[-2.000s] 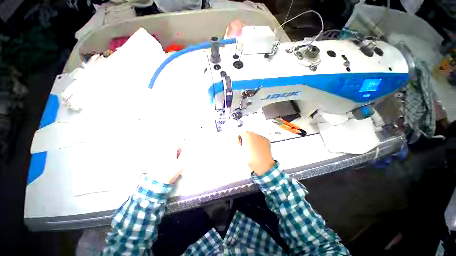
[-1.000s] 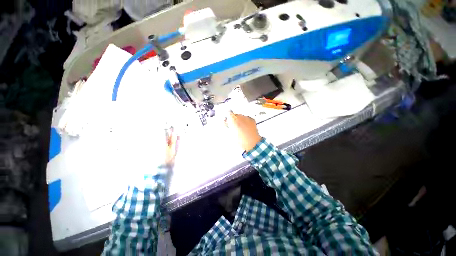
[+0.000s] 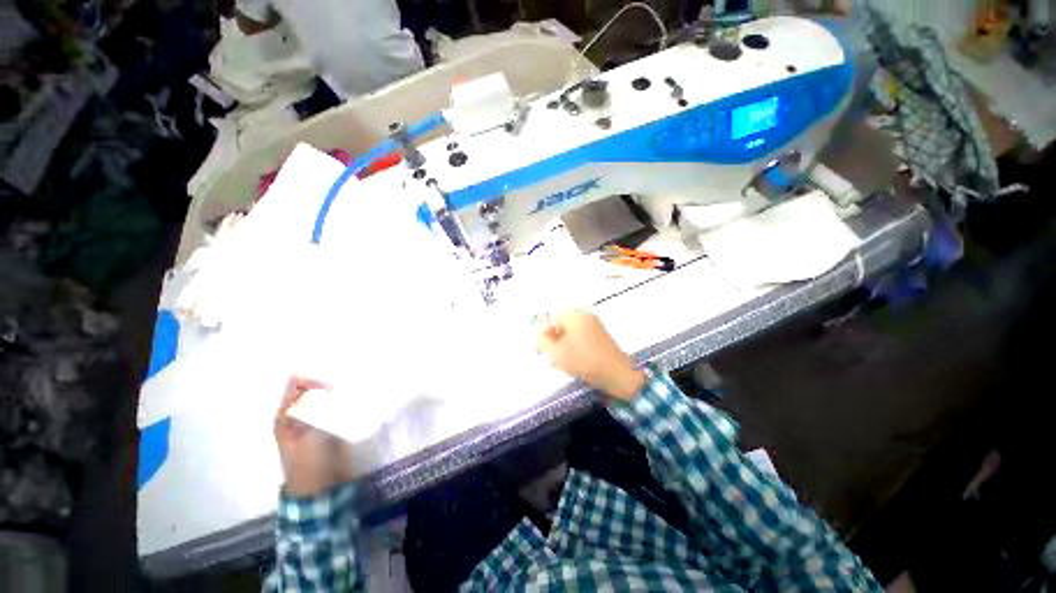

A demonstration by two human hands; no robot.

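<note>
The large white garment panel (image 3: 347,313) lies overexposed left of and in front of the needle area. My left hand (image 3: 303,434) grips a white cloth edge (image 3: 347,411) near the table's front edge. My right hand (image 3: 588,351) is closed with fingertips pinched on white cloth right of the presser foot (image 3: 492,278); the cloth's outline there is washed out. The white and blue sewing machine (image 3: 649,151) stands behind my right hand. I cannot tell whether the needle is in the cloth.
Orange-and-black snips (image 3: 639,258) lie on the bed beside a dark block (image 3: 600,220). White cut pieces (image 3: 782,241) lie at the right. A blue tube (image 3: 336,197) curves behind the needle end. A beige trough (image 3: 232,151) runs behind. A person in white (image 3: 347,46) is at the top.
My left hand has moved left and toward the table's front edge, lifting a cloth edge. My right hand has moved slightly nearer the front edge. The camera view has shifted and turned.
</note>
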